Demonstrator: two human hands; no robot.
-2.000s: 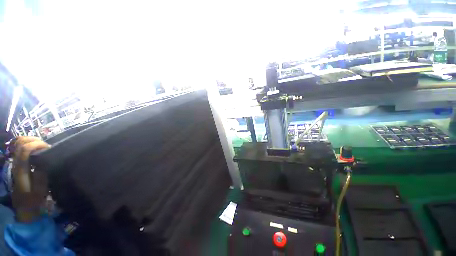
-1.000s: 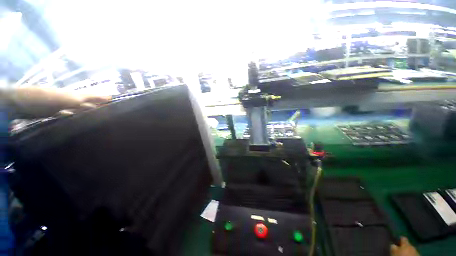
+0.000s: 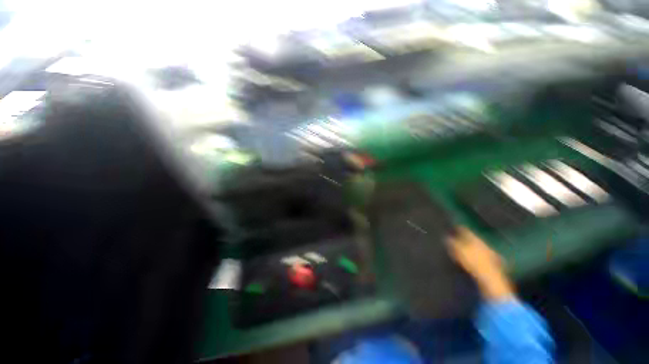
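The picture is strongly blurred. My right hand (image 3: 480, 259), with a blue sleeve behind it, is at the right edge of a dark phone tray (image 3: 413, 242) to the right of the press. The blur hides whether its fingers grip the tray. No white phones show in this tray. My left hand is not in view. The black press (image 3: 277, 202) stands left of the tray, with a red button (image 3: 302, 276) between two green ones on its panel.
The tall dark tray stack (image 3: 92, 234) fills the left side. A second tray (image 3: 491, 202) at the right holds several white slabs (image 3: 558, 183). A white slip (image 3: 226, 274) lies left of the panel. Blue cloth (image 3: 377, 351) shows at the bottom edge.
The view has swung right, so the press and stack sit further left. My right hand now shows more fully with its sleeve. The left hand has left the picture. More of the second tray shows.
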